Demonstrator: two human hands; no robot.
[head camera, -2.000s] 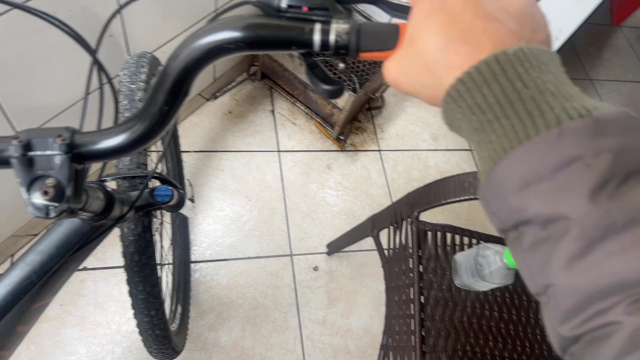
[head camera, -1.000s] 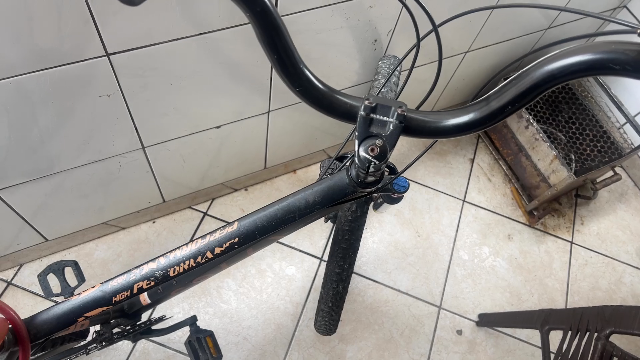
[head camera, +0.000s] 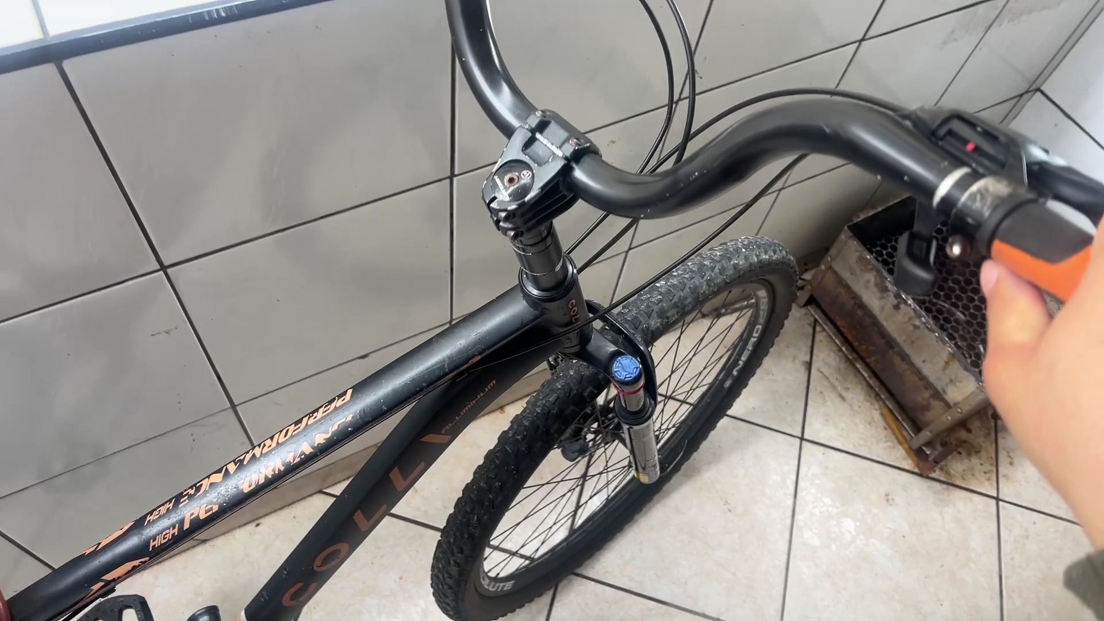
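Observation:
A black bicycle frame (head camera: 414, 379) runs diagonally from the lower left up to the stem (head camera: 535, 172). Its black handlebar (head camera: 742, 155) curves right to a black and orange grip (head camera: 1039, 246). At the right edge my right hand (head camera: 1052, 379) is on that grip, thumb against its underside; the other fingers are mostly out of frame. Below the bar, the front wheel (head camera: 496, 448) stands on the floor, turned toward the right, beside a suspension fork leg (head camera: 640, 431) with a blue cap. My left hand is not in view.
A grey tiled wall (head camera: 302, 172) rises close behind the bicycle. On the right, a rusty metal box with a honeycomb grille (head camera: 931, 293) sits on the light tiled floor (head camera: 888, 526). A pedal (head camera: 121, 608) shows at the bottom left. Black cables (head camera: 686, 86) loop around the handlebar.
The view has shifted a lot. One second ago no hand was clearly seen; my right hand now shows at the grip. The front wheel and handlebar have turned relative to the frame.

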